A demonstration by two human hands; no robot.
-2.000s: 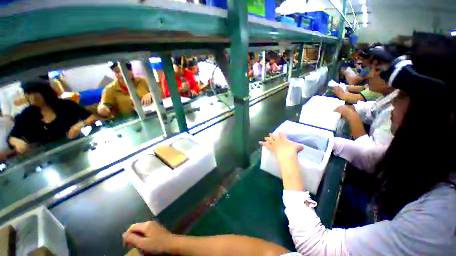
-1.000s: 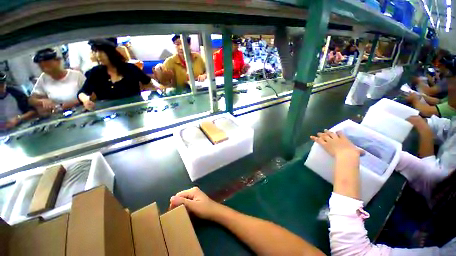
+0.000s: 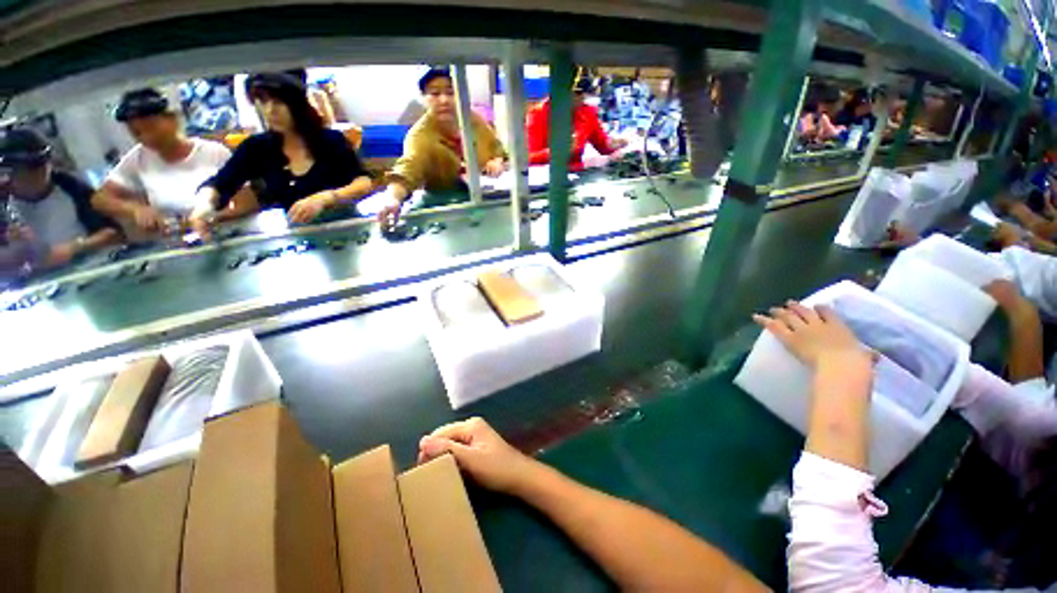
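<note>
My right hand [image 3: 478, 454] comes in from the lower right, its fingers curled over the far top corner of the rightmost brown box [image 3: 450, 527]. Its fingertips are partly hidden. Several brown boxes [image 3: 243, 510] stand in a row at the lower left, one taller than those beside it. My left hand is not in view. Behind the row, a white foam tray [image 3: 264, 376] holds two greyish bagged products with a brown box [image 3: 122, 411] between them. A second foam tray [image 3: 522, 357] further along the conveyor has a brown box [image 3: 510, 298] on top.
At right, a neighbour's hand [image 3: 817, 336] rests on another foam tray [image 3: 759, 376] on the green bench [image 3: 649, 463]. A green post [image 3: 742, 209] rises between bench and conveyor [image 3: 348, 371]. White bags [image 3: 904, 203] stand far right. Several people sit across the line, beyond small dark parts.
The view has swung left, bringing the box row and near tray into fuller view. My right hand stays at the rightmost box's corner since the last frame. Workers opposite have moved their arms.
</note>
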